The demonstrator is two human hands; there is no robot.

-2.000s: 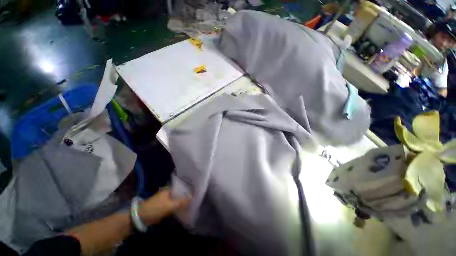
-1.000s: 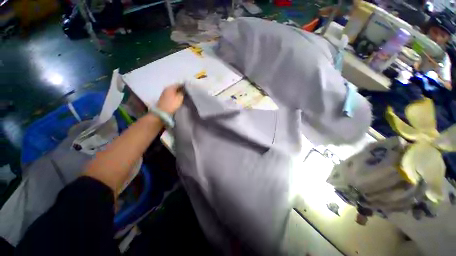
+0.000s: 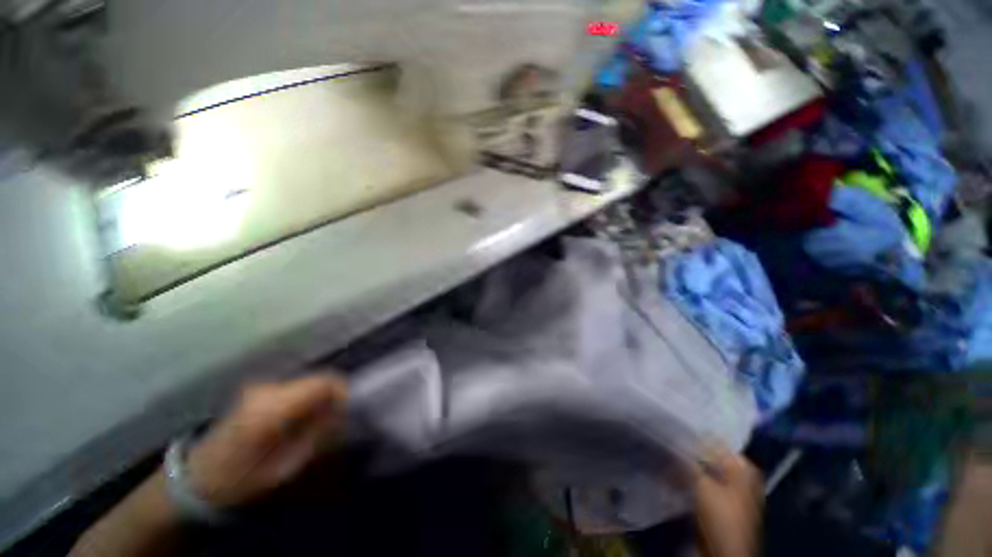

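Note:
The grey fabric panel point(image 3: 544, 381) hangs bunched and blurred in front of the table's front edge. My left hand point(image 3: 267, 435), with a pale bracelet at the wrist, is at the panel's left end with curled fingers, pinching its edge. My right hand point(image 3: 727, 484) pinches the panel's lower right edge. The cream machine bed point(image 3: 359, 174) lies behind in the white table point(image 3: 381, 272), brightly lit at its left. Motion blur hides the fingertips.
A small dark object point(image 3: 587, 147) with pale ends lies at the table's right end. Blue cloth point(image 3: 734, 316) lies right of the panel. Heaped blue, red and bright green cloth point(image 3: 887, 201) is at the far right. The machine head point(image 3: 294, 38) spans the top left.
The view has swung to the right, away from the white board and grey heap. The panel is now off the table's front edge, and my right hand has come into view holding it.

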